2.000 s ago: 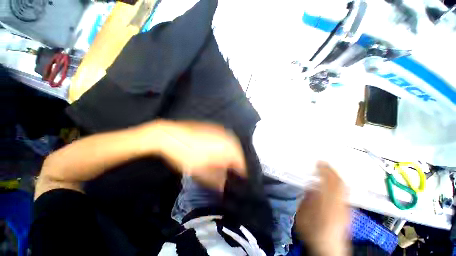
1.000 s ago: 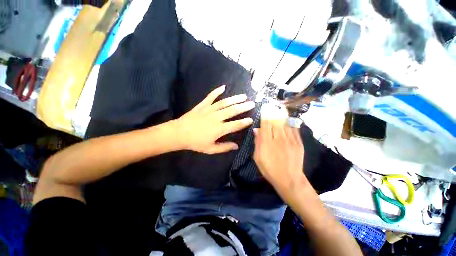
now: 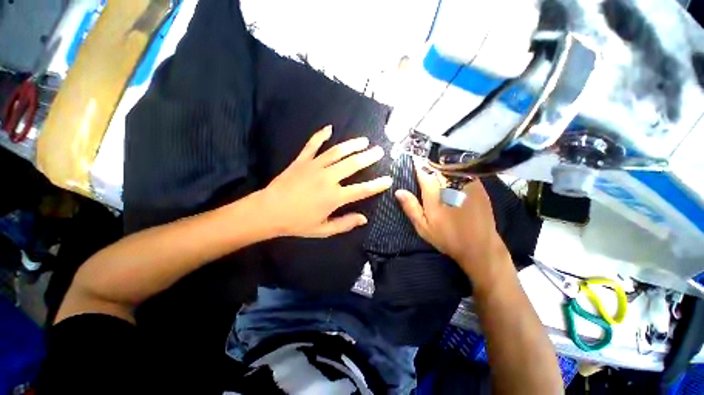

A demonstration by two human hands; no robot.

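Note:
A large black, faintly ribbed fabric panel [image 3: 301,100] lies on the white table and hangs over the lap, with a frayed upper edge. A narrower ribbed black piece [image 3: 390,224] lies at the presser foot [image 3: 417,144]. My left hand [image 3: 324,189] rests flat on the panel with fingers spread, just left of the foot. My right hand [image 3: 455,216] lies on the cloth just right of and below the foot, its fingertips partly hidden by the machine head. The white sewing machine [image 3: 478,69] with a blue stripe stands above it.
Green-handled scissors [image 3: 588,325] and yellow-handled scissors [image 3: 604,301] lie at the right. A smartphone [image 3: 563,207] lies under the machine arm. Red-handled scissors [image 3: 21,110] and a tan padded edge [image 3: 81,100] are at the left. Blue plastic mesh [image 3: 463,343] shows below the table.
Both hands came onto the cloth beside the presser foot. Since one second ago, the right hand has shifted slightly right and its thumb has spread. The view has moved closer to the machine.

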